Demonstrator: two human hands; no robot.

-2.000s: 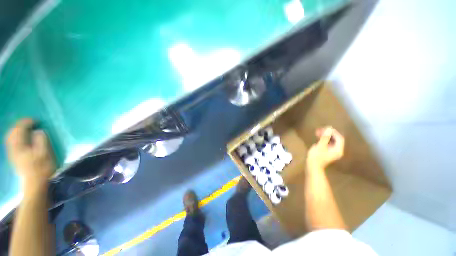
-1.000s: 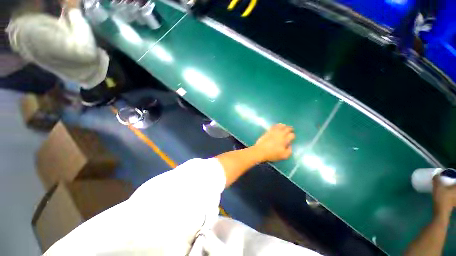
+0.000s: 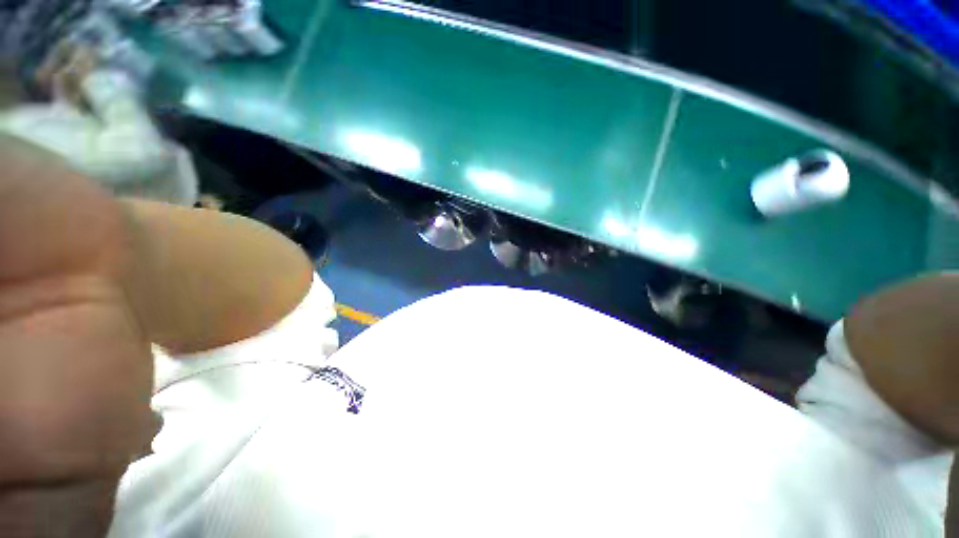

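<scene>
A white camera unit [image 3: 776, 190] lies on its side on the green bench [image 3: 568, 137] at the right. Its rounded end with a dark face points right, and no hand touches it. My left hand [image 3: 68, 357] is large, close to the camera and cut off by the left edge; its fingers and anything in them cannot be made out. My right arm shows at the right edge, but the hand is out of the picture.
Another person's white sleeve [image 3: 126, 131] is at the upper left, beside blurred white parts [image 3: 216, 23] on the bench. Metal stools [image 3: 447, 229] stand under the bench edge. A blue bin [image 3: 920, 23] is at the upper right corner.
The camera unit, held in my right hand before, now lies released on the bench. Both arms have drawn back from the bench, and my left hand has come up close to the camera.
</scene>
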